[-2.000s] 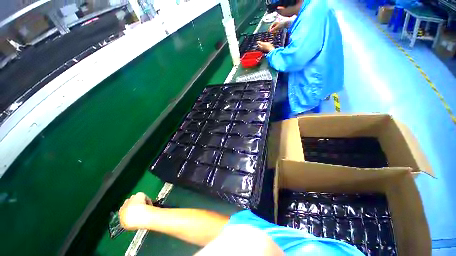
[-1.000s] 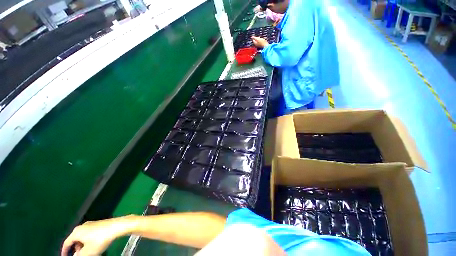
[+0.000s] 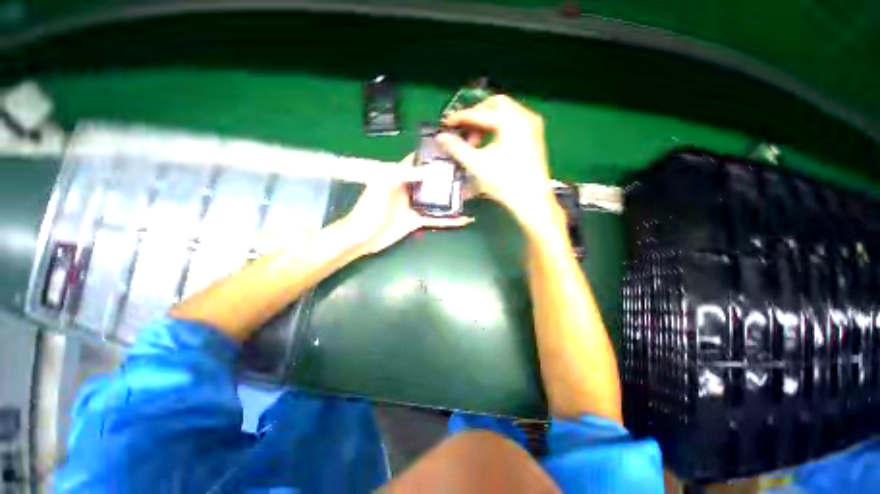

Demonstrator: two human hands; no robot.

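A dark phone unit (image 3: pixel 439 183) with a pale patch on its upper face is held over the mat's back edge. My left hand (image 3: pixel 391 203) grips it from the left and below. My right hand (image 3: pixel 497 135) is above its upper right end, fingers bent and pinched close to it; whether they hold a small part is blurred. A green circuit board unit (image 3: pixel 467 98) shows just behind my right fingers on the belt. Another black unit (image 3: pixel 382 104) lies on the belt to its left.
A clear blister tray (image 3: pixel 154 227) at left has a dark part (image 3: pixel 60 275) in one pocket. A tall stack of black blister trays (image 3: pixel 753 318) stands at right. A black piece (image 3: pixel 571 220) lies at the mat's back edge beside my right forearm.
The view has swung from the right side to the mat and belt in front. Both hands now show together at the phone unit; earlier only one arm reached over the belt.
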